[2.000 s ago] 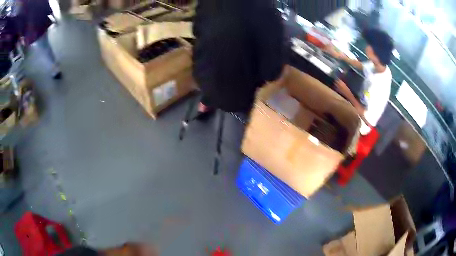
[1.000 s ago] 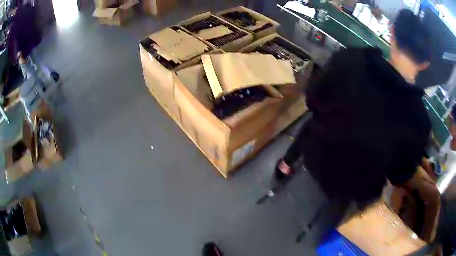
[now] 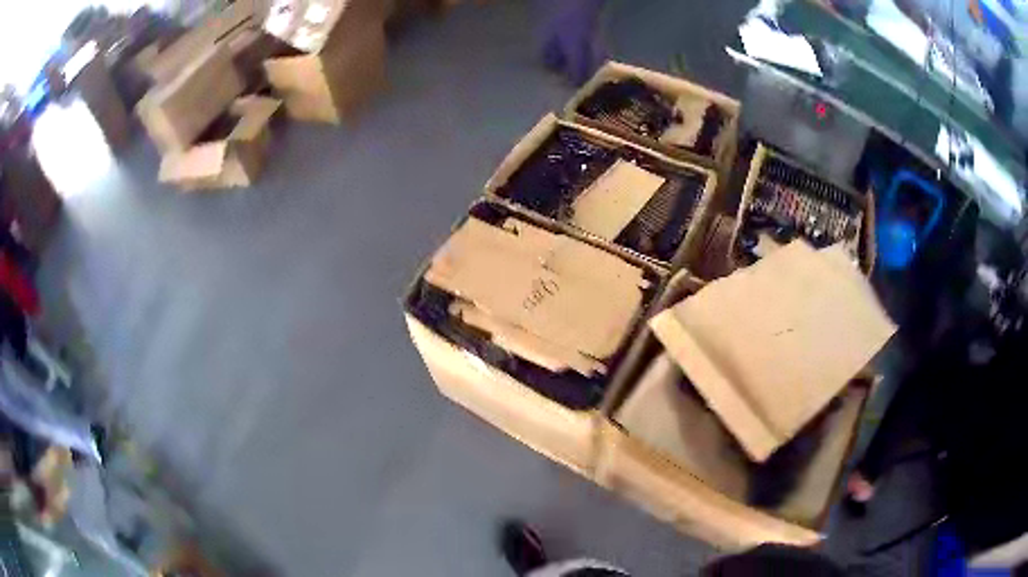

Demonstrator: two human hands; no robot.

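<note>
No hand of mine shows clearly. A dark rounded shape at the bottom edge cannot be made out. Nearest in front of me is a group of open brown cartons (image 3: 496, 410) holding rows of dark parts. A flat cardboard divider (image 3: 541, 291) with handwriting lies over the parts in the near left carton. A folded cardboard piece (image 3: 783, 338) lies tilted across the near right carton. A smaller cardboard piece (image 3: 619, 201) lies on the parts in the carton behind.
Empty-looking cartons (image 3: 210, 161) stand on the floor at the upper left. A green conveyor (image 3: 868, 68) runs along the upper right, with a blue object (image 3: 898, 242) below it. A dark-clothed person (image 3: 981, 428) is at the right edge. A dark shoe (image 3: 522, 546) shows at the bottom.
My view has moved forward and turned, so the carton group is nearer. The person in black has shifted to the right edge of view. The blue crate has almost left the view.
</note>
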